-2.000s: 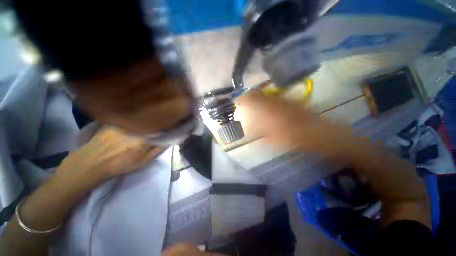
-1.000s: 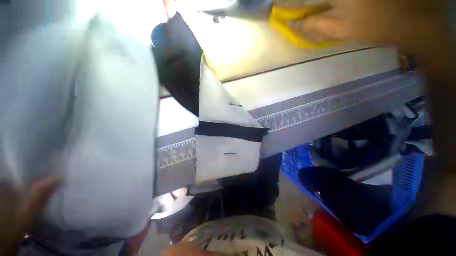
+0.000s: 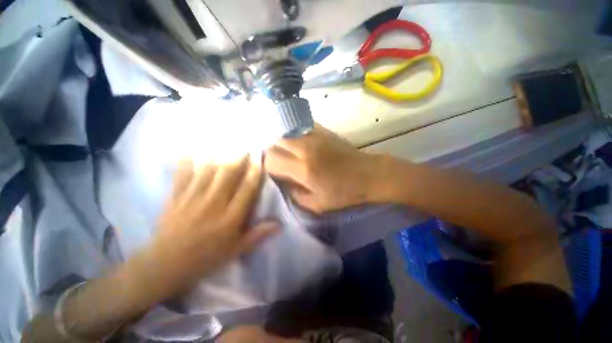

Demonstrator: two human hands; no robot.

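Observation:
Light grey fabric lies under the machine's needle area and hangs over the front edge. My left hand lies flat on it, fingers apart and pointing at the glare. My right hand is just below the ribbed tension knob, its curled fingers holding the fabric's right edge. The presser foot and needle are lost in white glare. Scissors with a red and a yellow handle loop lie on the white bed right of the knob, touched by no hand.
More grey and black fabric is bunched at the left. A dark block in a brown-edged frame is at the table's right end. A blue basket with scraps is below right. The machine head is above.
My right hand has left the yellow scissor handle and moved left to the fabric edge. My left hand has moved up onto the fabric. The camera view has shifted, showing more of the machine.

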